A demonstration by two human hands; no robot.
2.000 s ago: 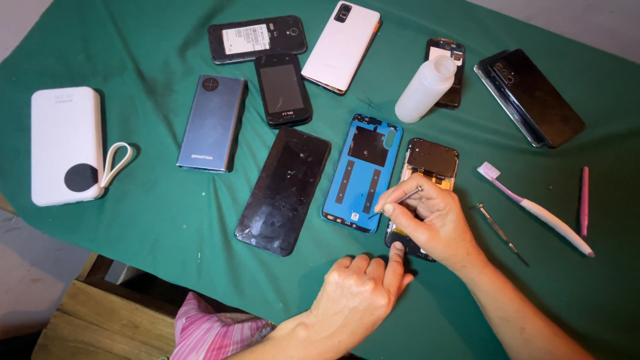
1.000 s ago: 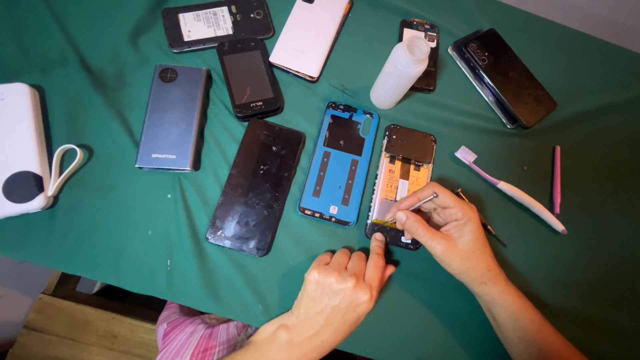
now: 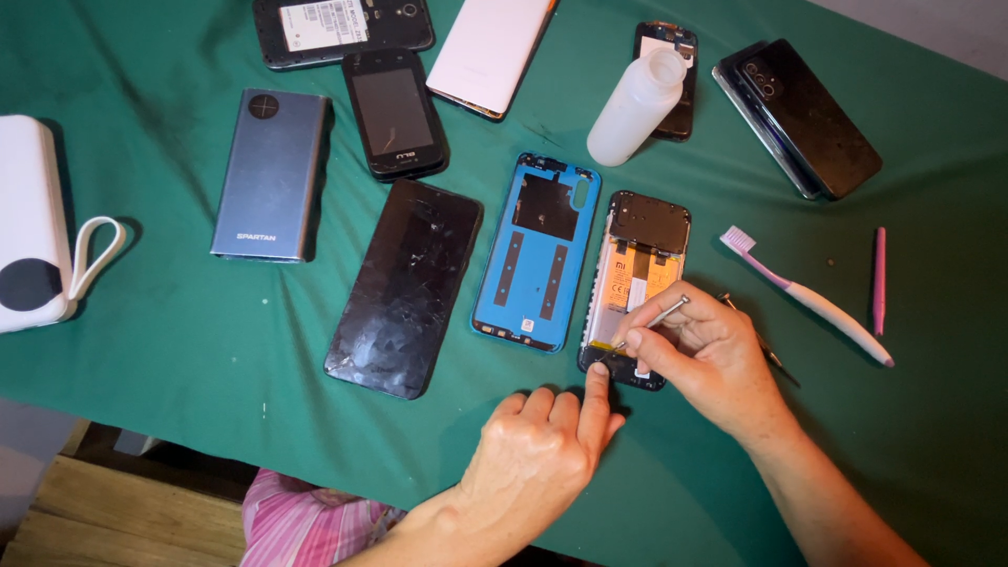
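Observation:
An opened smartphone [image 3: 642, 268] with its orange battery exposed lies on the green cloth. My right hand [image 3: 693, 354] holds a thin metal precision screwdriver [image 3: 669, 310] slanted over the phone's lower end; its tip is near the black bottom cover. The index fingertip of my left hand [image 3: 547, 437] rests on that cover's lower left part, the other fingers curled and holding nothing. Left of the phone lies a blue phone back cover [image 3: 516, 299], inner side up. A second small screwdriver [image 3: 776, 358] lies partly hidden behind my right hand.
Around them are a cracked black phone screen [image 3: 405, 291], a translucent plastic bottle [image 3: 634, 110], a toothbrush [image 3: 819, 303], a pink stick-like tool [image 3: 879, 279], a blue-grey power bank [image 3: 272, 173], a white power bank [image 3: 27, 213], a black BLU phone [image 3: 394, 110] and a stacked phone [image 3: 811, 118].
My right hand has shifted off the phone's middle, and the screwdriver tip, earlier by the blue cover's edge, is now over the phone's lower end. The view has shifted too.

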